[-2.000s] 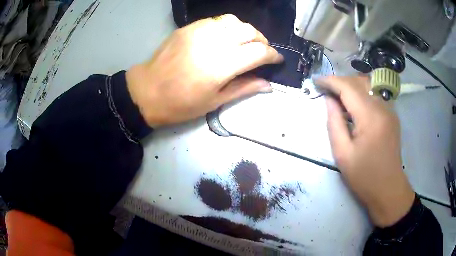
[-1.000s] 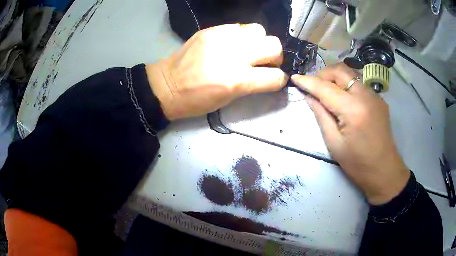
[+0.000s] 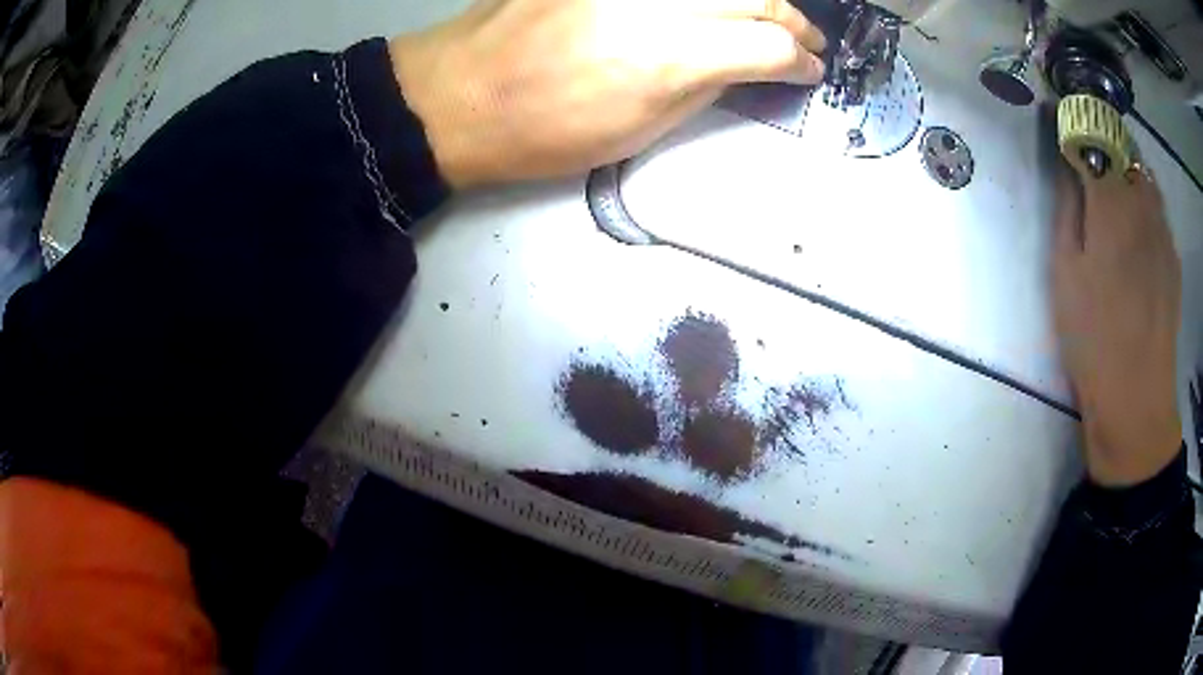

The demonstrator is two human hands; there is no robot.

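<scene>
The dark garment piece shows only as a small part under my left hand's fingers, beside the presser foot. My left hand lies over the cloth at the top of the view, fingertips at the foot. The top edge cuts it off. My right hand is at the far right, slightly blurred, below the ribbed cream-yellow cylinder. Its fingertips are partly hidden behind that part, so I cannot tell whether it holds anything. The needle plate is partly uncovered under the foot.
A round metal disc with holes lies right of the foot. Dark blotches mark the white table. Ruler markings with a yellow patch run along the front edge. Grey cloth is at the upper left.
My right hand has left the cloth at the foot and moved right. My left hand stays on the cloth. The view has shifted, so the machine and hands sit higher in the picture.
</scene>
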